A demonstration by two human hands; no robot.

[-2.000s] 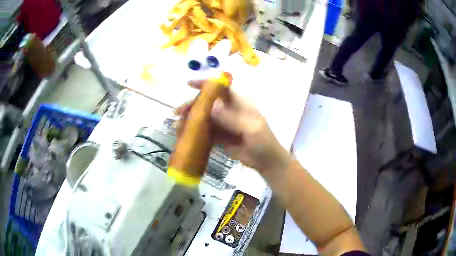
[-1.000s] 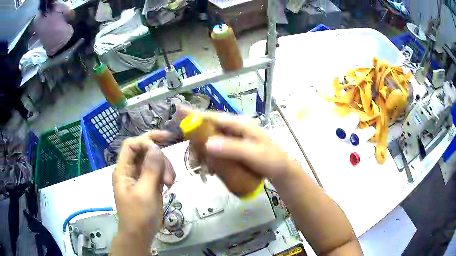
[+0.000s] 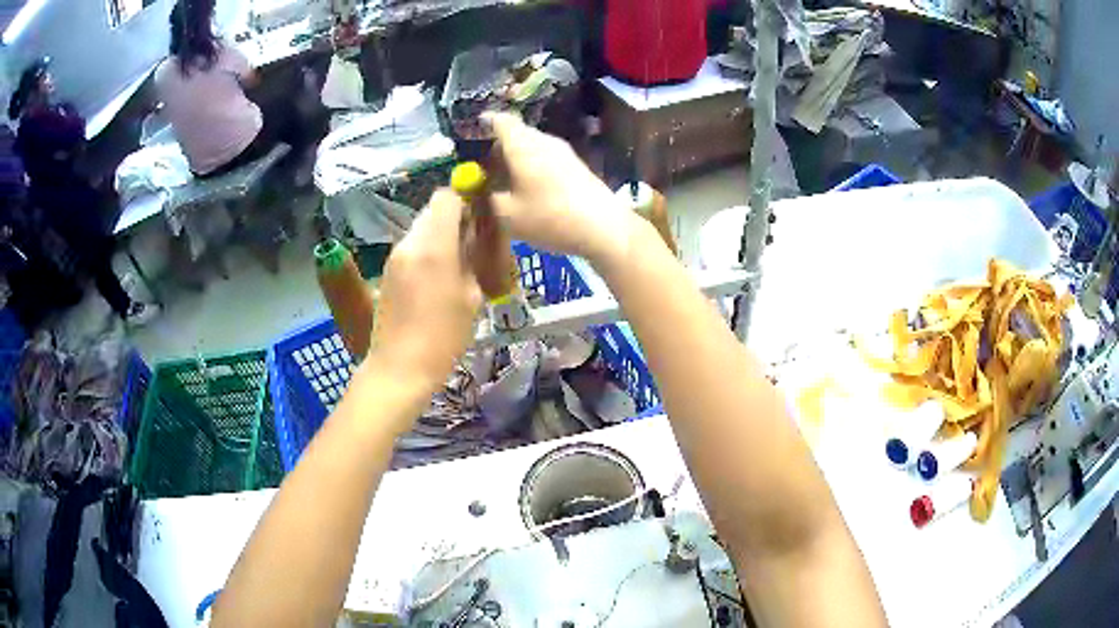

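Note:
An orange-brown thread cone with yellow ends (image 3: 490, 252) stands upright over the middle holder of the pale thread stand bar (image 3: 571, 319). My left hand (image 3: 430, 288) grips the cone from the left. My right hand (image 3: 540, 184) is raised just right of the cone's top, fingers bent; whether it pinches a thread is too small to tell. A green-ended cone (image 3: 345, 294) stands on the bar at the left. Another orange-brown cone (image 3: 654, 218) is partly hidden behind my right forearm. The off-white sewing machine head (image 3: 577, 577) lies below my arms.
Blue crate (image 3: 307, 380) and green crate (image 3: 203, 423) stand behind the white table (image 3: 227, 528). Yellow-orange strips (image 3: 994, 344) and white spools (image 3: 933, 454) lie right. An upright pole (image 3: 761, 147) rises right of my right forearm. Several people are in the background.
The view has lifted. The cone has moved from above the machine up to the middle of the stand bar. It was in my right hand; my left hand now grips it.

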